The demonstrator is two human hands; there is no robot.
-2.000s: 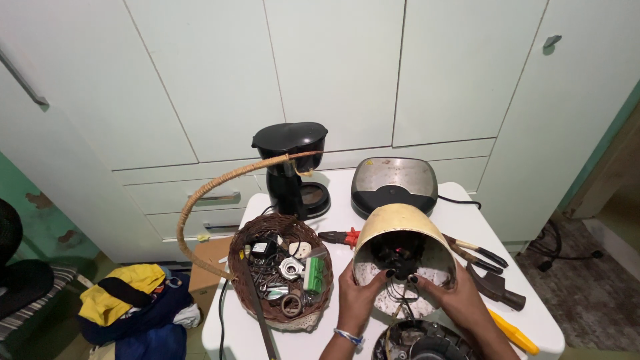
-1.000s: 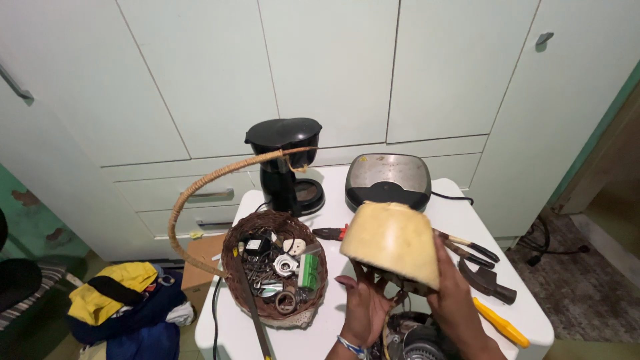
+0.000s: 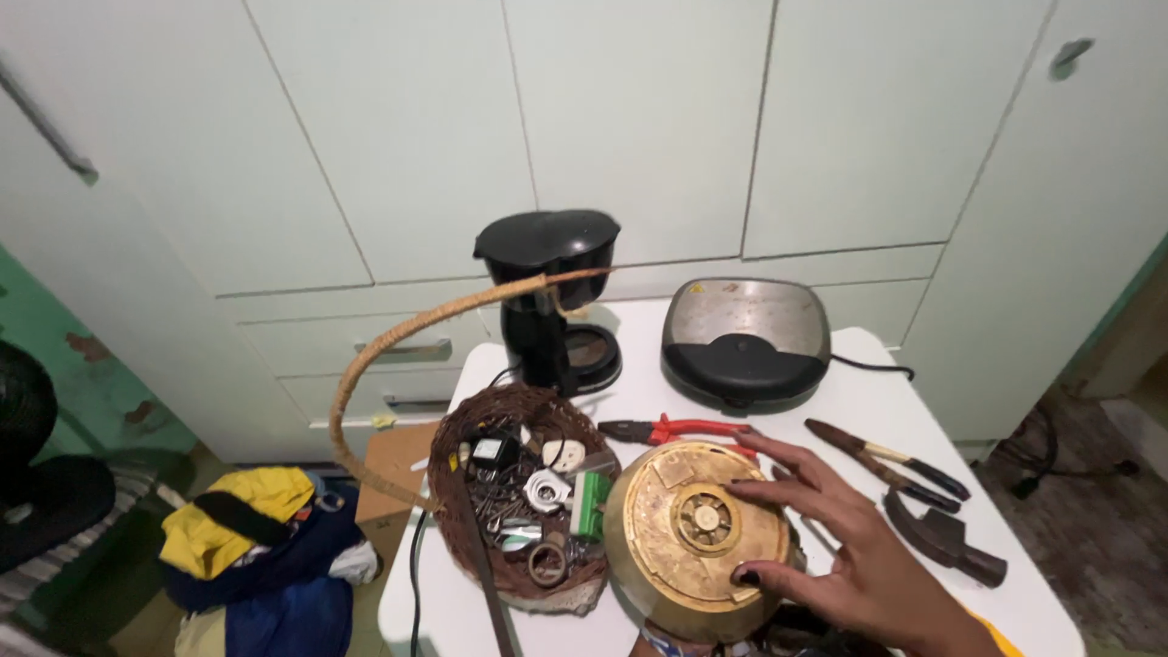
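A yellowed cream plastic dome-shaped housing [image 3: 698, 543] is turned with its round vented end facing up, right beside the wicker basket. My right hand [image 3: 844, 543] rests on its right side, fingers spread over the top and thumb near the vent. Of my left arm only a bit of wrist with a patterned band shows below the housing; the left hand is hidden behind it. Dark parts show partly under the housing's lower right edge. Red-handled pliers [image 3: 675, 429] lie just behind it.
The wicker basket [image 3: 456, 401] holds screws, tape and small parts. Behind stand a black coffee maker [image 3: 547, 292] and a metal-topped grill [image 3: 746, 342]. Long-handled cutters [image 3: 885, 464] and a hammer head [image 3: 944, 538] lie right. Clothes [image 3: 265, 538] lie on the floor at left.
The housing has turned from its open side facing me to its round vented end facing up, and has moved left toward the basket. My left hand has gone out of sight beneath it.
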